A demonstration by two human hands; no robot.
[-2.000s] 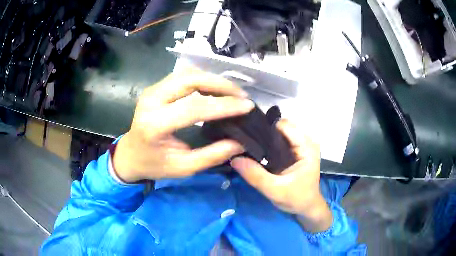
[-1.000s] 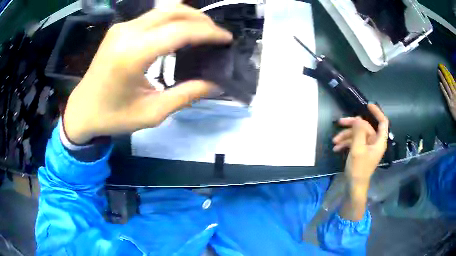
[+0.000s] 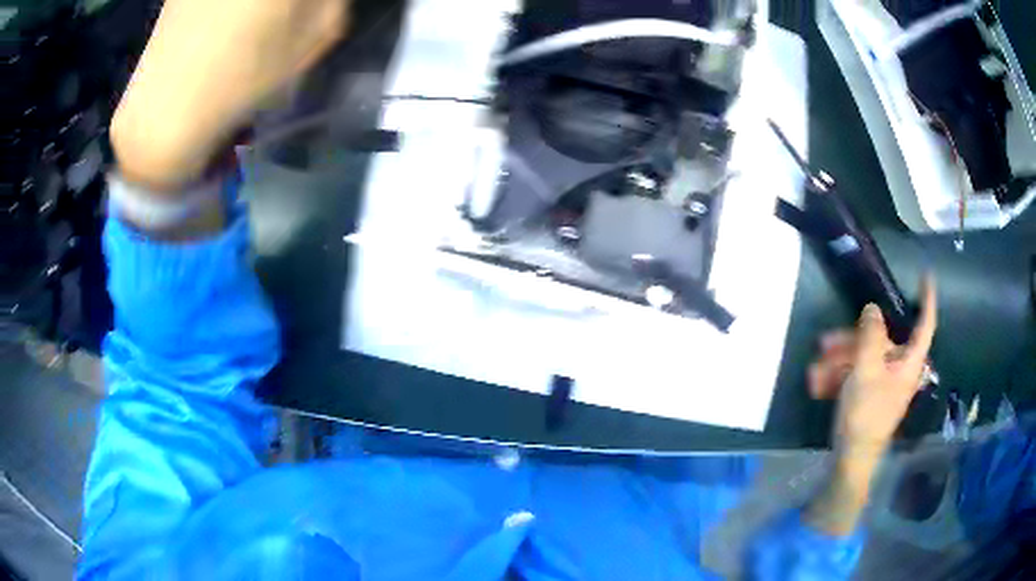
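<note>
A white housing (image 3: 483, 170) with a black interior lies on the white work sheet (image 3: 398, 329). A pale curved band (image 3: 625, 32) crosses its upper part. A black part with a pale grey face (image 3: 648, 236) sits in its lower right. The black electric screwdriver (image 3: 858, 255) lies on the bench right of the sheet, its thin bit pointing up-left. My right hand (image 3: 880, 375) is at its rear end, fingers spread; I cannot tell if it grips. My left hand (image 3: 233, 68) is at the upper left, blurred, its fingers cut off by the frame's top edge.
A second white housing (image 3: 880, 91) with a black interior lies at the upper right, a thin wire hanging from it. Dark, shiny parts (image 3: 57, 159) are heaped at the far left. Black tape tabs (image 3: 559, 400) hold the sheet's edges. The bench's front edge curves before my body.
My left hand has moved away up-left from over the housing, where it held a black part. My right hand left that part earlier and stays at the screwdriver's rear. The view has shifted.
</note>
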